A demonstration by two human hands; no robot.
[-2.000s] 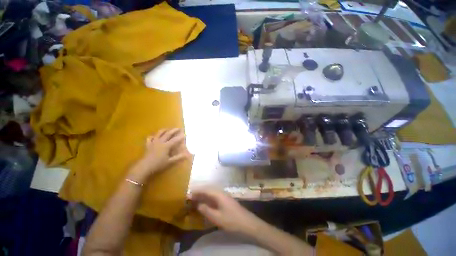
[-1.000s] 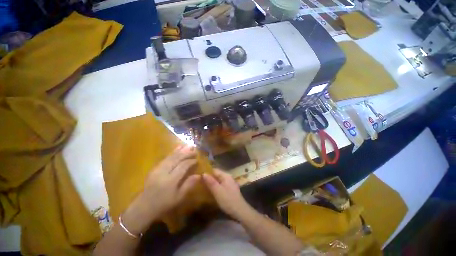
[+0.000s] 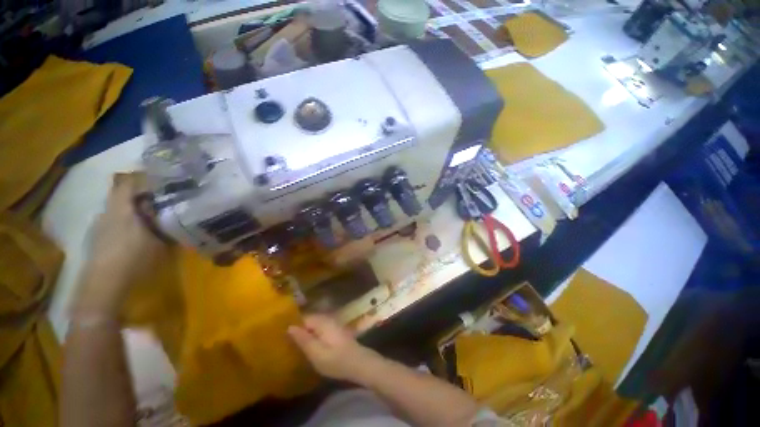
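A mustard-yellow garment panel lies at the needle area of the white overlock machine, its near part hanging in folds over the table's front edge. My left hand is blurred and lies on the panel's far left part, beside the machine head's left end; its fingertips are partly hidden, so its grip cannot be told. My right hand pinches the panel's right edge between thumb and fingers, in front of the machine. The needle itself is hidden by the head and cloth.
Yellow and red looped scissors lie right of the machine. A brown box with yellow cloth sits below the table edge. Draped mustard pieces lie at left, flat cut pieces beyond the machine. Another machine stands at upper right.
The view has swung right. The panel has come from the left to the machine and now bunches in folds. My left hand has moved from near the needle to the panel's far left.
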